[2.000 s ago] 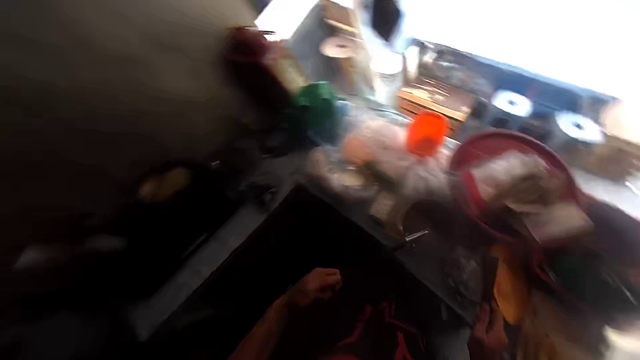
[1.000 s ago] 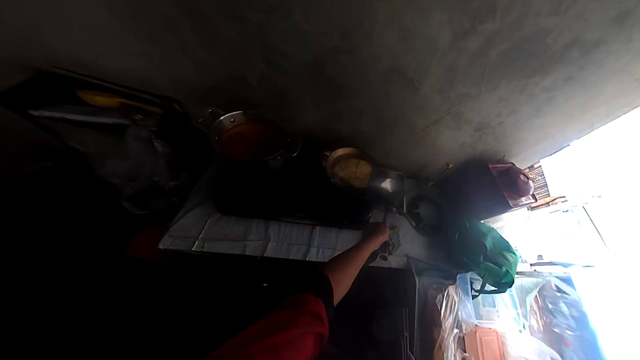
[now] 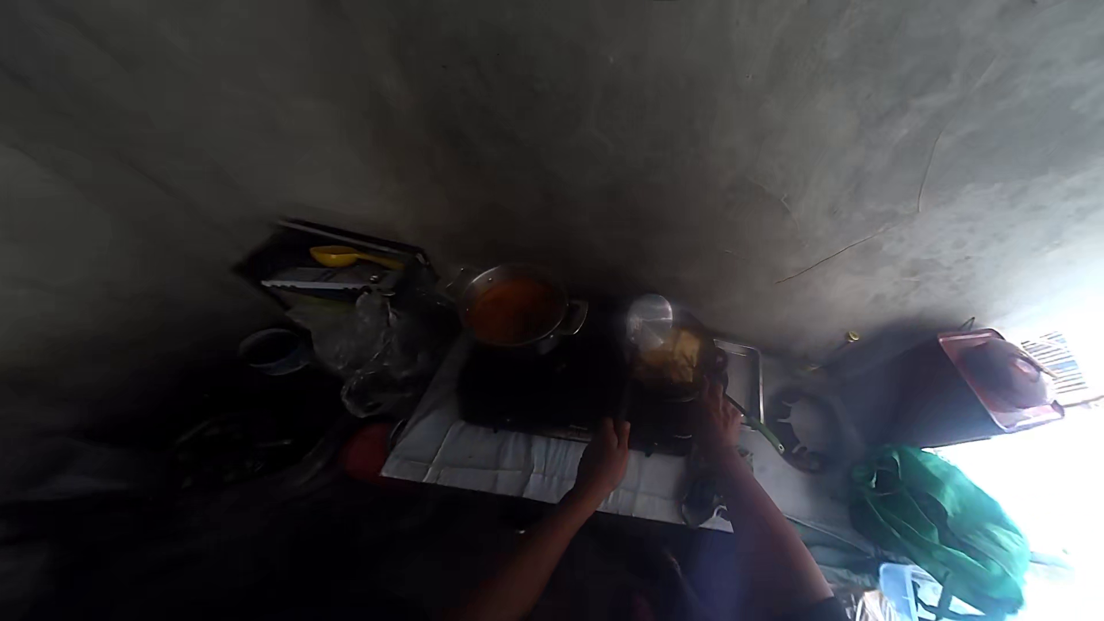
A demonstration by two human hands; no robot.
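Observation:
My left hand (image 3: 605,455) is at the front edge of a dark stove (image 3: 543,388), below and left of a pan holding yellowish food (image 3: 677,358); whether its fingers grip anything is too dark to tell. My right hand (image 3: 718,418) reaches to the pan's lower right side, beside a green-handled utensil (image 3: 763,429); its grip cannot be made out. A shiny metal ladle or lid (image 3: 650,319) shows blurred over the pan's upper left. On the stove's left rear stands a two-handled metal pot (image 3: 513,306) with orange-red liquid.
A grey wall (image 3: 604,155) rises behind the stove. To the left are a dark tray with a yellow ladle (image 3: 341,256), plastic bags (image 3: 375,341) and a bowl (image 3: 274,351). A green bag (image 3: 944,522) and a red-rimmed container (image 3: 1000,379) are at the right. White cloth (image 3: 483,457) covers the front edge.
The view has swung from the bright cluttered area to the stove. One hand showed near the stove's right front a second ago; now both hands are at the stove, the right beside the pan.

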